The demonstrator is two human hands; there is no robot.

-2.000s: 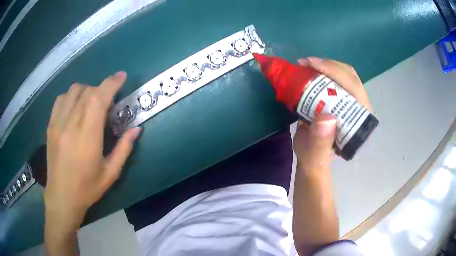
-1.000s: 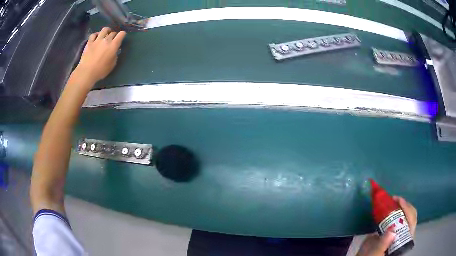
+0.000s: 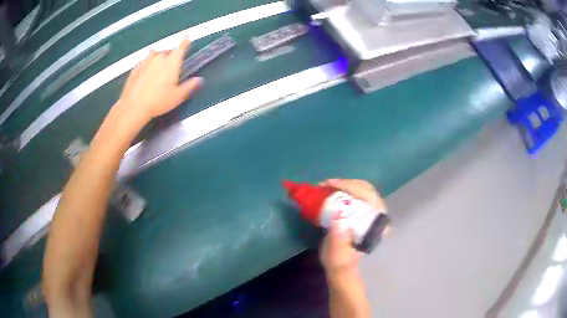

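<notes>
My right hand [image 3: 351, 217] holds the glue bottle [image 3: 348, 214], its red nozzle pointing up and left over the green surface, with no strip under the tip. My left hand [image 3: 155, 81] reaches over the white rail into the farther lane. Its thumb and index finger are apart around the near end of a silver component strip [image 3: 211, 54]; contact is unclear. A second strip [image 3: 280, 37] lies just beyond it to the right. The picture is blurred, so the round parts and any glue cannot be made out.
A white guide rail [image 3: 236, 102] runs below my left hand. A metal machine housing [image 3: 398, 49] with a violet glow stands at upper right. A blue plastic piece [image 3: 536, 121] is at far right. A small silver piece [image 3: 129, 202] shows beside my left forearm.
The view has swung right. My left hand has moved from the lane's left end to the strip near the machine. My right hand still holds the bottle.
</notes>
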